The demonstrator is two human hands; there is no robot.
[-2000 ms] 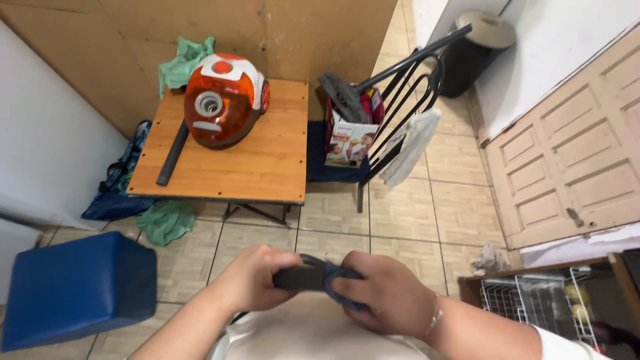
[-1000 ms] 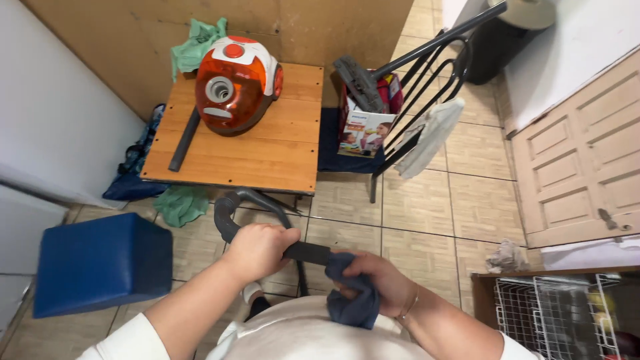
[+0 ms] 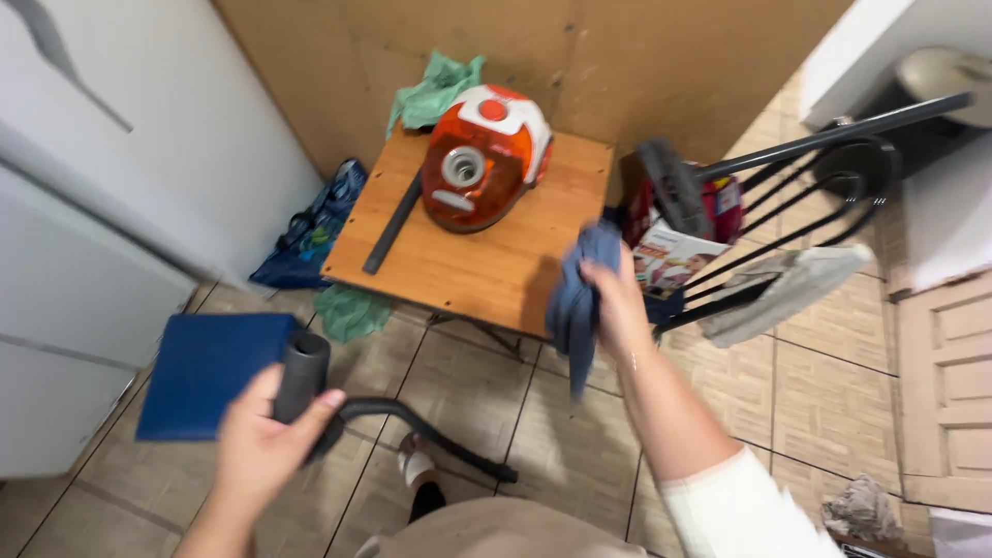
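My left hand [image 3: 267, 434] grips the dark grey end tube [image 3: 302, 376] of a vacuum cleaner hose, its round opening facing up. The black flexible hose [image 3: 422, 426] hangs from it, curving right over the floor. My right hand [image 3: 612, 302] holds a crumpled blue-grey cloth [image 3: 577, 291] over the right front edge of the wooden table [image 3: 496, 271]. On that table sits an orange and white canister vacuum cleaner [image 3: 484, 159], its round hose port facing me. A dark tube [image 3: 395, 225] lies to its left, and a green cloth [image 3: 438, 89] lies behind it.
A blue padded stool [image 3: 209, 380] stands at the left, near white cabinets. Another green cloth [image 3: 353, 310] is below the table's front edge. Right of the table, a black metal chair [image 3: 806, 209] bears a box [image 3: 674, 260], a floor nozzle with tube [image 3: 674, 186] and a pale cloth [image 3: 790, 294].
My hands have moved apart: the left with the hose end to the left, the right with the cloth up and right to the table edge. The cloth is off the hose tube.
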